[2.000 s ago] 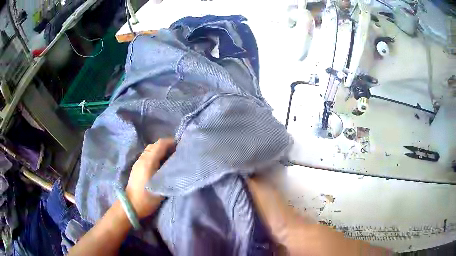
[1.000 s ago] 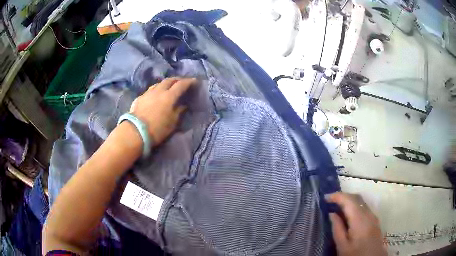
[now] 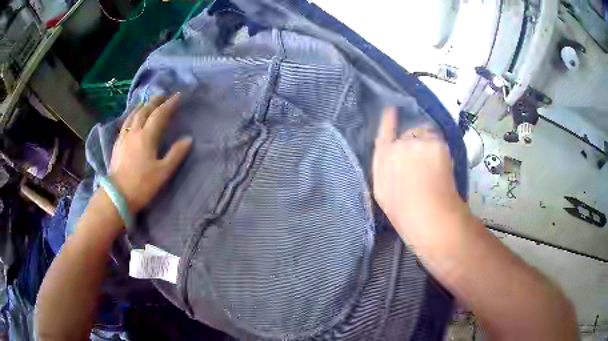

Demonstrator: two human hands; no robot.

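A blue-grey denim jacket (image 3: pixel 220 100) lies spread with its inside up. The rounded striped pocket bag (image 3: pixel 300 220) lies flat in the middle. A white care label (image 3: pixel 154 264) shows at the lower left. The dark navy front edge (image 3: pixel 443 126) runs down the right side. My left hand (image 3: pixel 143 153), with a pale green bangle at the wrist, lies on the left part with fingers spread. My right hand (image 3: pixel 413 170) rests on the right part near the front edge, fingers partly bent and blurred; whether it pinches cloth cannot be told.
The sewing machine's needle area and round plate (image 3: pixel 472 146) are right of the jacket. Black thread snips (image 3: pixel 585 212) lie on the machine bed at the far right. A green crate (image 3: pixel 110 90) is at the upper left. Blue denim garments (image 3: pixel 43 233) hang at the left edge.
The jacket has gone from bunched to spread out, with the pocket bag now flat. My left hand has moved left and opened. My right hand has moved up along the front edge.
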